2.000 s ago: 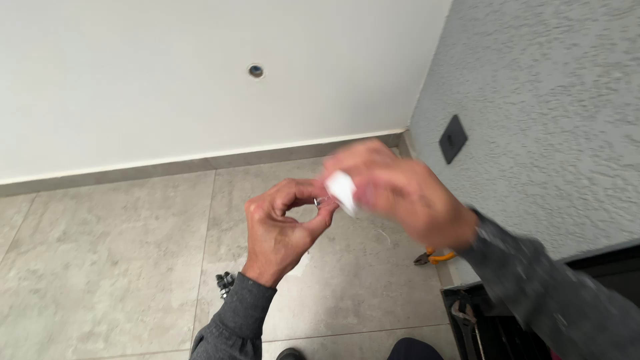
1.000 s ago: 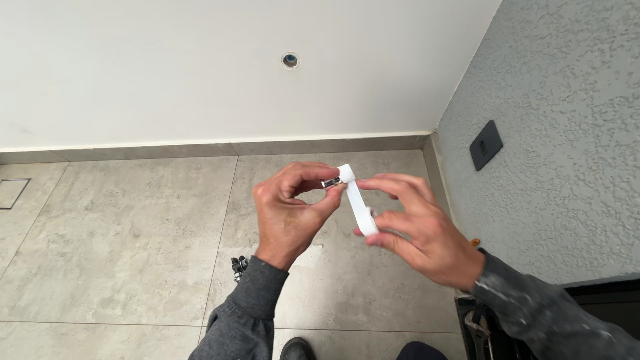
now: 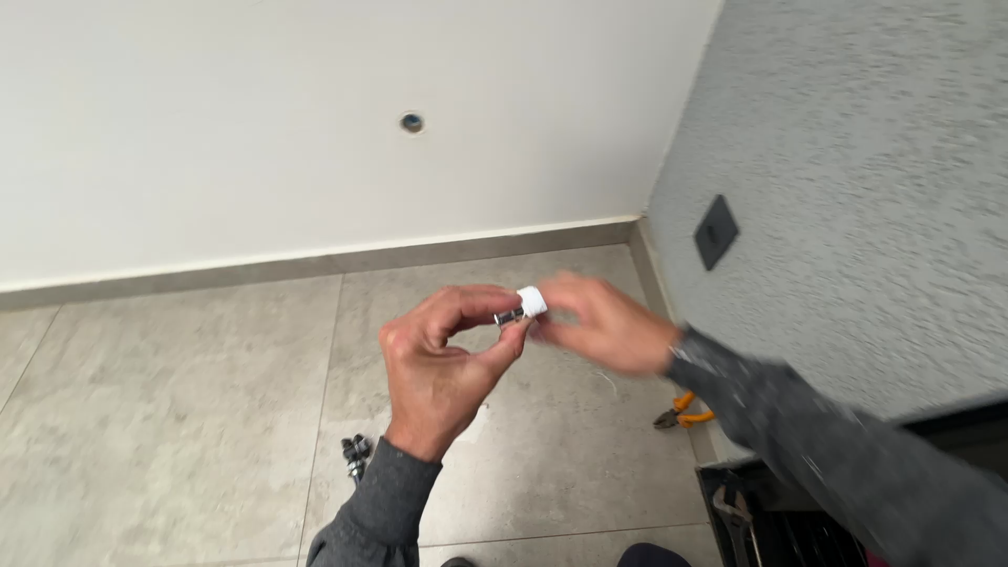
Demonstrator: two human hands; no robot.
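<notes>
Between thumb and fingers, my left hand (image 3: 445, 362) holds a small chrome metal fitting (image 3: 509, 316). White thread seal tape (image 3: 533, 301) is wrapped around the fitting's right end. My right hand (image 3: 606, 323), blurred, is at the taped end from the right; its fingertips are close to the tape, and whether they grip anything cannot be told. Above both hands, a round pipe opening (image 3: 412, 122) shows in the white wall. On the floor below my left hand lies a dark and chrome metal valve or fitting (image 3: 356, 453).
Pliers with orange handles (image 3: 683, 416) lie on the tiles by the right skirting. A black tool box (image 3: 713, 484) at the lower right holds an adjustable wrench (image 3: 732, 512). On the grey textured wall is a dark cover plate (image 3: 717, 232). Shoes show at the bottom edge.
A second ago a white strip of tape stretched down from the fitting between my hands; now it does not show. My right hand has closed in on the fitting's taped end.
</notes>
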